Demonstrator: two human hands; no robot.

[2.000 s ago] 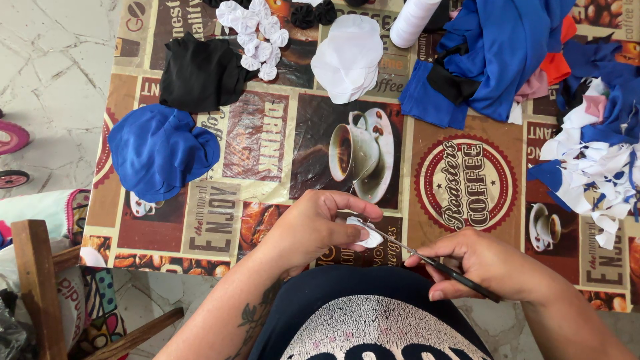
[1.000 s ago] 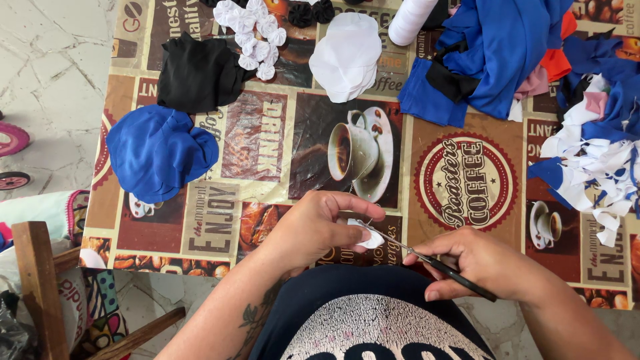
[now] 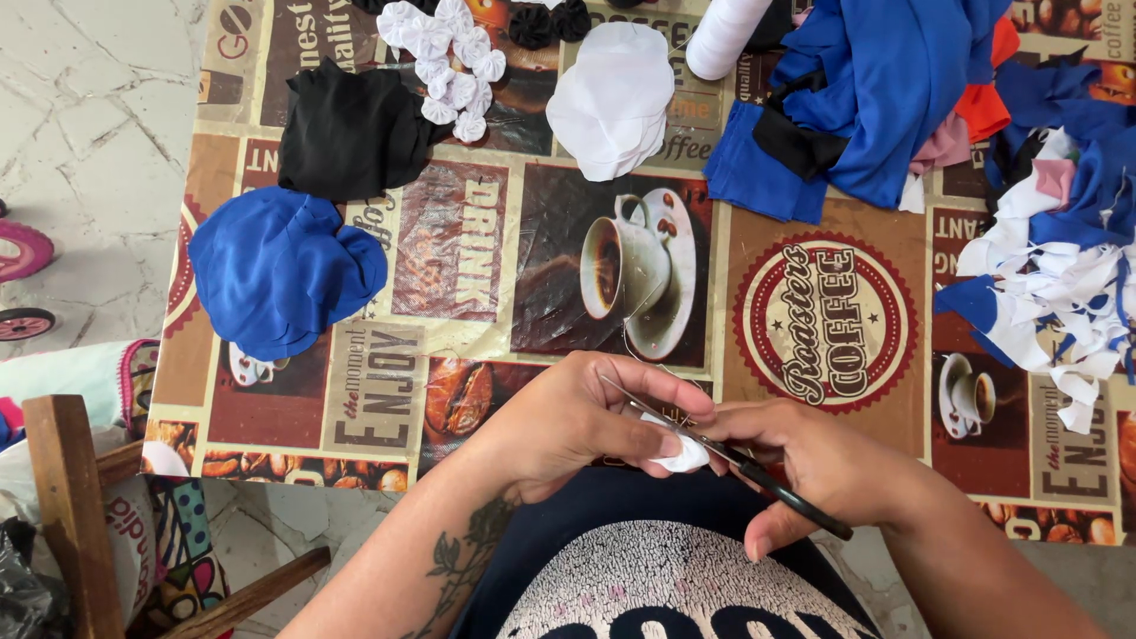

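My left hand (image 3: 603, 417) pinches a small piece of white fabric (image 3: 683, 454) between thumb and fingers, close to the table's front edge. In my right hand (image 3: 799, 461) is a pair of scissors with black handles (image 3: 799, 501). The blades reach across the white piece, between the fingers of my left hand; whether they are parted is hard to tell. A thin thread lies on the table just beyond my left hand. Farther off lie a stack of white fabric circles (image 3: 611, 102) and a cluster of gathered white fabric rosettes (image 3: 439, 67).
Blue fabric circles (image 3: 280, 266) and black fabric pieces (image 3: 355, 133) lie on the left of the printed tablecloth (image 3: 834, 319). A white thread cone (image 3: 723, 35), folded blue cloth (image 3: 887, 98) and white and blue scraps (image 3: 1056, 284) are to the right. A wooden chair (image 3: 75, 515) stands lower left.
My right hand has moved left with the scissors, up to my left hand. The blades now cross the white piece; before, they were to its right.
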